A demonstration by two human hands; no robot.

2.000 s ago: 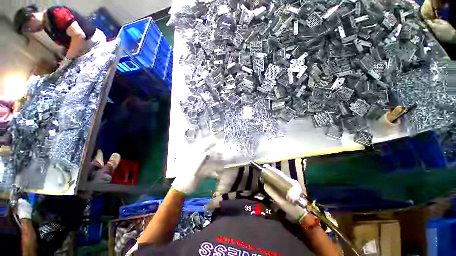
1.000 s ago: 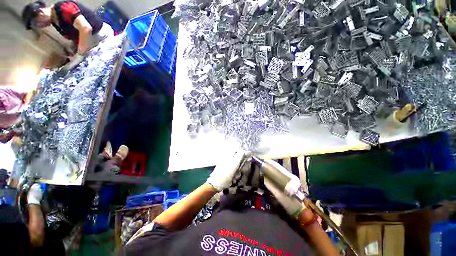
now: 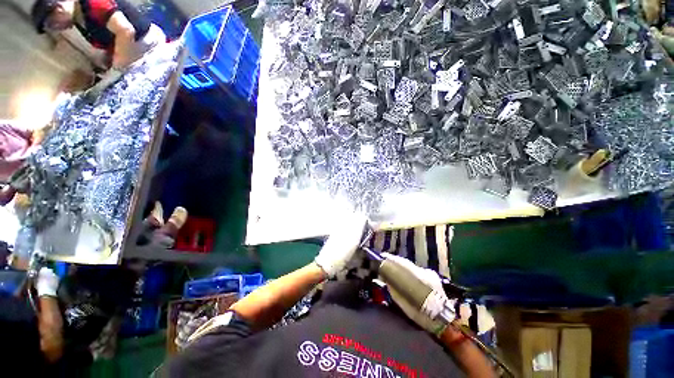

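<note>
My left hand [image 3: 344,248], in a white glove, is at the near table edge with its fingers closed around a small dark metal block [image 3: 366,236], partly hidden by the fingers. My right hand [image 3: 421,301], in a white glove, is wrapped around the silver-tan air screwdriver [image 3: 405,280]. The tool's narrow tip points up and left at the block; I cannot tell if it touches. A pile of tiny silver screws or pins [image 3: 367,177] lies on the table just beyond my hands. The large heap of dark grey metal blocks [image 3: 443,96] lies behind it.
A yellow-brown cylinder [image 3: 593,162] lies right of the heap, beside glittering small parts [image 3: 639,140]. Blue crates [image 3: 222,55] stand left of my table [image 3: 284,221]. A person [image 3: 107,33] works at the neighbouring bench. Cartons [image 3: 554,351] are at lower right.
My left hand has moved from the screw pile's near edge to the tool tip and closed on a block. The tool has shifted slightly down and right since one second ago.
</note>
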